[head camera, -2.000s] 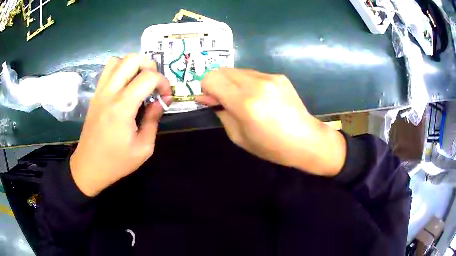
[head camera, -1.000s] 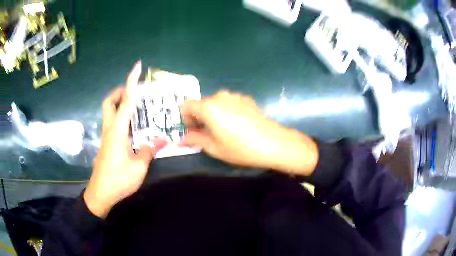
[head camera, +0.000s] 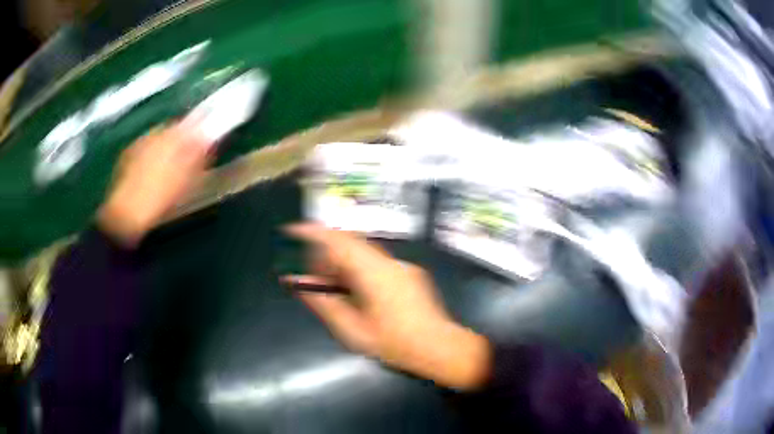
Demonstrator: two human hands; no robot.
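Observation:
The picture is blurred. My left hand is over the green conveyor belt at the upper left, with its fingers on a white socket housing. My right hand is over the dark bench, holding a thin dark pen-like tool between thumb and fingers. Just beyond my right hand lies an open white housing with green and yellow parts inside. A second open housing lies to its right.
A pale rail runs between the belt and the bench. A long white bagged bundle lies on the belt. Crumpled plastic and cords cover the bench's right side. A whitish post stands at the top.
The view has swung toward the belt and the bench's right side. My hands are now apart; the left has moved from the bench to the belt with a white housing.

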